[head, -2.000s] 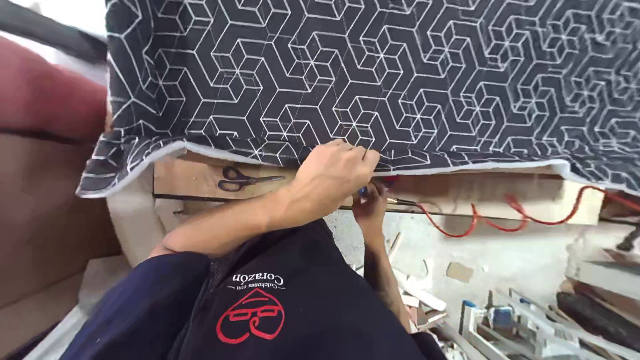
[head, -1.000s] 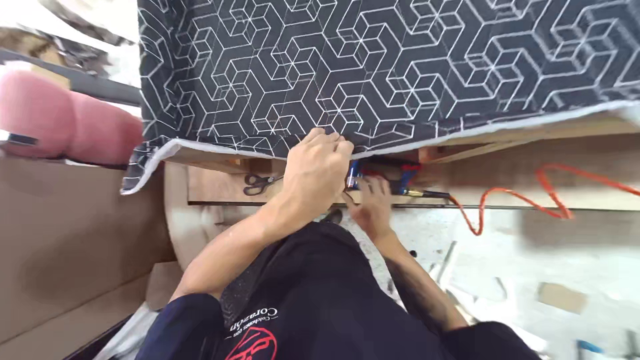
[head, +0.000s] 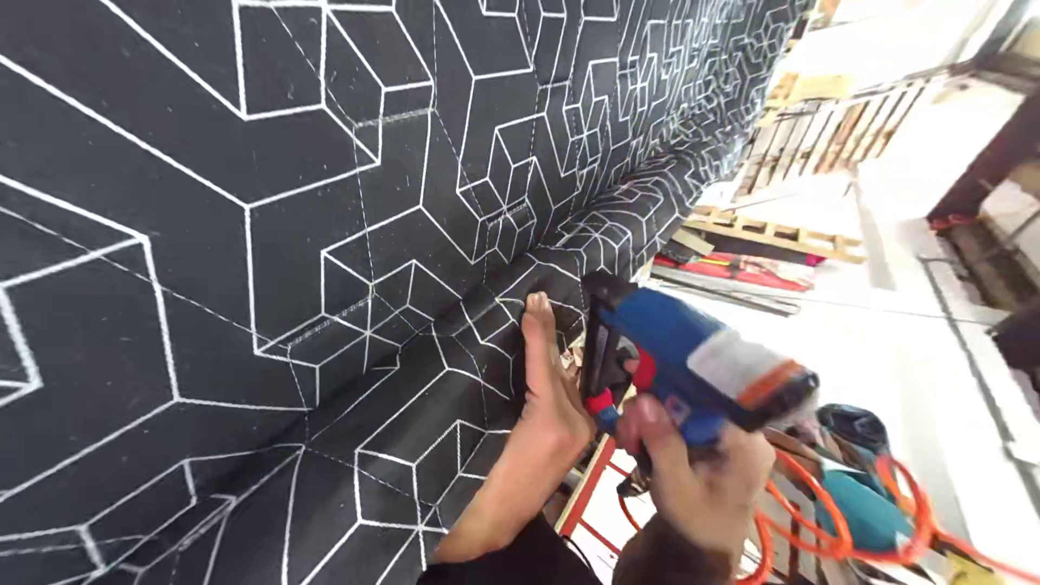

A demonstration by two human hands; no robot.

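Note:
Dark fabric with white geometric lines [head: 325, 244] covers the left and middle of the view, bulging along its edge. My left hand [head: 552, 406] presses on that edge, thumb side up, its fingers partly hidden by the fold. My right hand [head: 699, 463] grips the handle of a blue pneumatic staple gun [head: 691, 349], somewhat blurred. The gun's black nose is at the fabric's edge, just right of my left fingertips. An orange coiled air hose [head: 894, 552] lies below and right of the gun.
A red and wooden frame edge [head: 587, 487] shows beneath the fabric. Wooden pallets [head: 780, 236] and slats lie on the pale floor beyond. Near the hose is a teal object [head: 865, 512]. A dark beam [head: 975, 154] stands at upper right.
The view has turned and come much closer to the fabric. The staple gun, partly hidden under the fabric edge before, is now in plain sight in my right hand.

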